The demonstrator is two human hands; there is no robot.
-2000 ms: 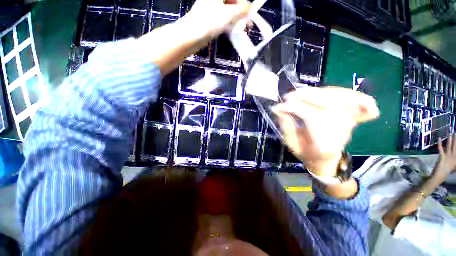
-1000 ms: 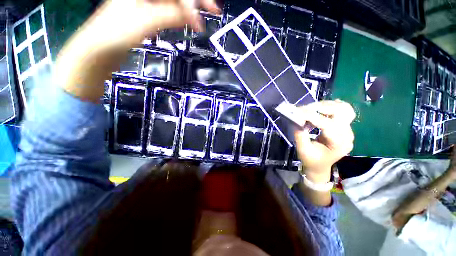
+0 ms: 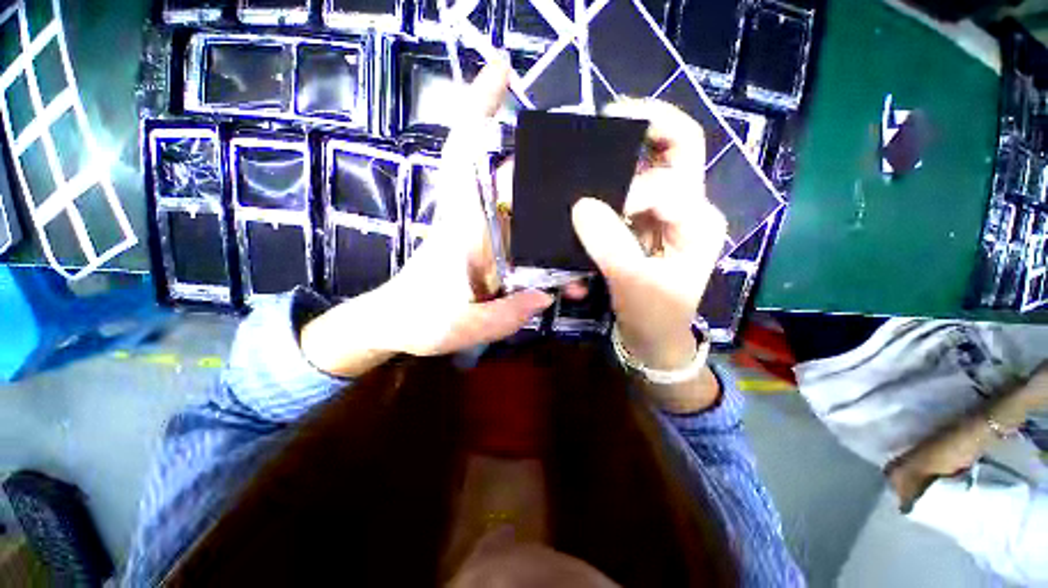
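Observation:
A black rectangular panel (image 3: pixel 569 172) with a thin shiny lower edge is held up between my two hands. My left hand (image 3: pixel 442 270) grips it along its left side and lower edge. My right hand (image 3: pixel 661 230) holds its right side, the thumb lying on the black face. Beyond my hands, an adhesive sheet (image 3: pixel 730 178) of dark rectangles divided by white lines lies over the parts tray (image 3: pixel 270 138), a glossy black tray with rows of pockets. Whether a separate adhesive piece lies on the panel, I cannot tell.
A white grid-like empty sheet (image 3: pixel 71 138) lies at the left on the green bench top (image 3: pixel 845 247). A small dark scrap (image 3: pixel 902 144) lies at the right. More black trays (image 3: pixel 1017 236) stand at the far right. A blue stool (image 3: pixel 58 322) is at left; another person's arm (image 3: pixel 965 442) is at lower right.
The adhesive sheet has left my right hand and lies on the tray. My hands have come together in front of me around the black panel. The whole view has shifted.

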